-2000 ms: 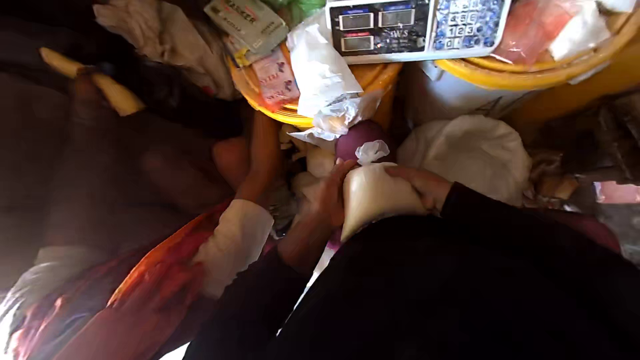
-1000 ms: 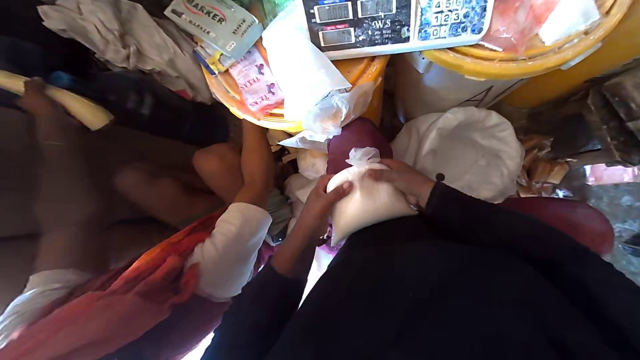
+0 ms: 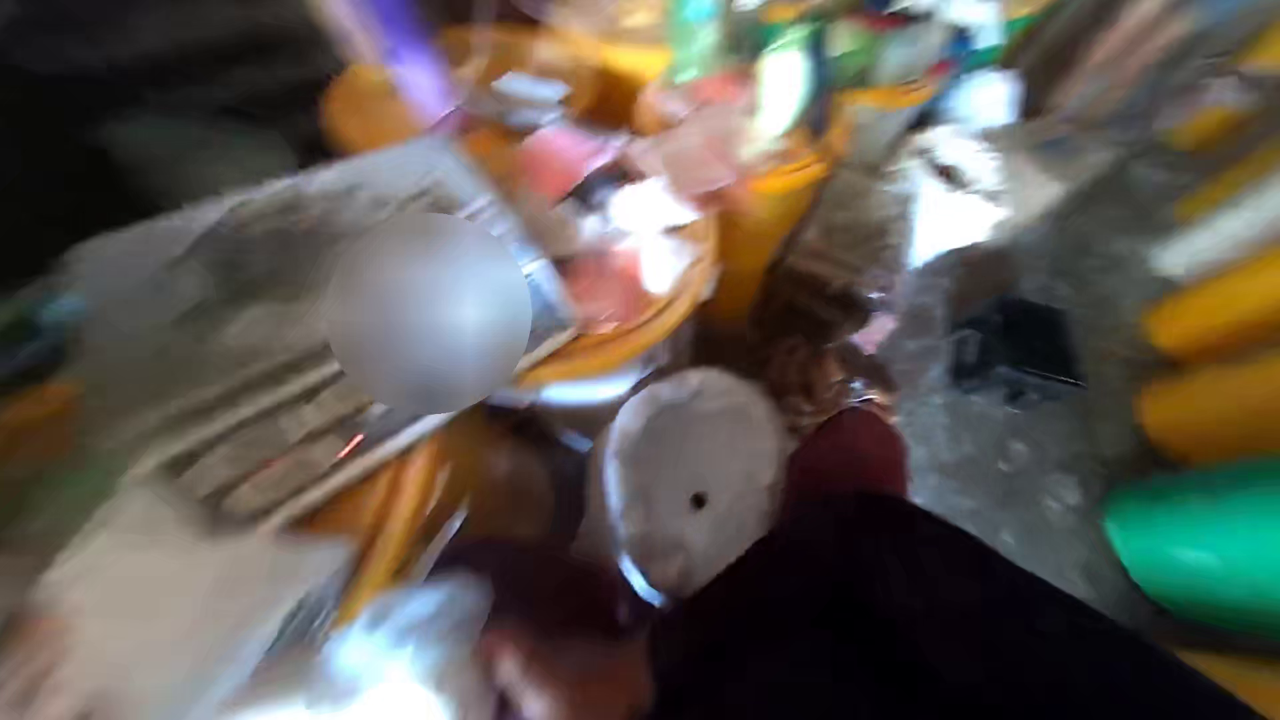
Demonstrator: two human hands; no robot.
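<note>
The view is strongly blurred. At the bottom edge shows part of my right hand [image 3: 565, 665], beside a bright whitish plastic bag [image 3: 390, 650]; whether its fingers grip the bag cannot be told. My left hand is not seen. A digital scale [image 3: 290, 450] with a grey top and a faint red glow on its panel stands at the left. Right of centre is a round white sack [image 3: 690, 460] with a small dark spot in it. A pale sheet or wrapper [image 3: 170, 610] lies at the lower left.
A yellow-rimmed bucket [image 3: 640, 345] holding red and white packets stands behind the sack. More yellow containers [image 3: 760, 220] and colourful packets are further back. A black object [image 3: 1015, 350] lies on the grey floor, and green [image 3: 1200, 545] and yellow containers [image 3: 1215, 405] line the right edge.
The view has swung far to the right. The filled white bag that both my hands held at the centre is no longer clearly seen, and the other person's arms are out of view.
</note>
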